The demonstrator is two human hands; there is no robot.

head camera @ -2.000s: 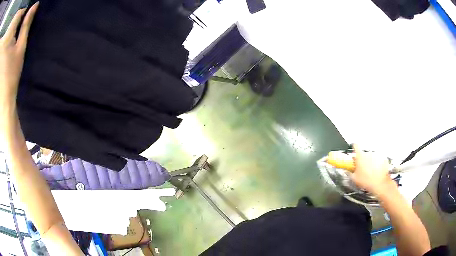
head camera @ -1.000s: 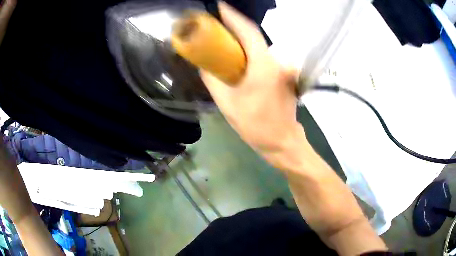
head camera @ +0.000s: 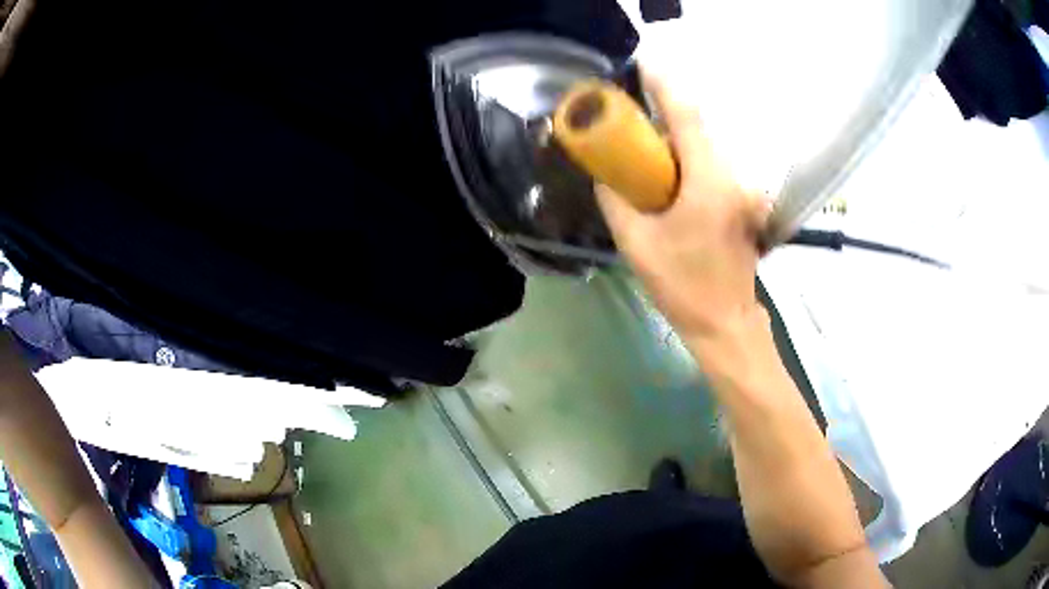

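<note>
A large black garment (head camera: 230, 173) fills the upper left of the view and hangs down over the floor. My right hand (head camera: 690, 219) grips the yellow-orange handle (head camera: 621, 144) of the silver steam iron (head camera: 495, 127), whose pointed end faces the upper left over the garment's right part. Whether the iron touches the cloth cannot be told. A pale thick hose (head camera: 880, 127) and a black cable (head camera: 857, 243) trail from behind the hand. My left forearm shows at the left edge, but only a sliver at the upper left may be its hand; its grip is hidden.
The white padded table (head camera: 909, 322) curves along the right, with dark cloth (head camera: 995, 63) at its far right. Below the garment are a dark quilted piece (head camera: 109, 334), white pieces (head camera: 173, 414) and a blue plastic thing (head camera: 173, 529). Green floor (head camera: 598, 391) shows between, with a metal bar.
The iron has moved from the table's near right edge up over the garment, then slightly right during the last second. The garment has spread lower and further right in view.
</note>
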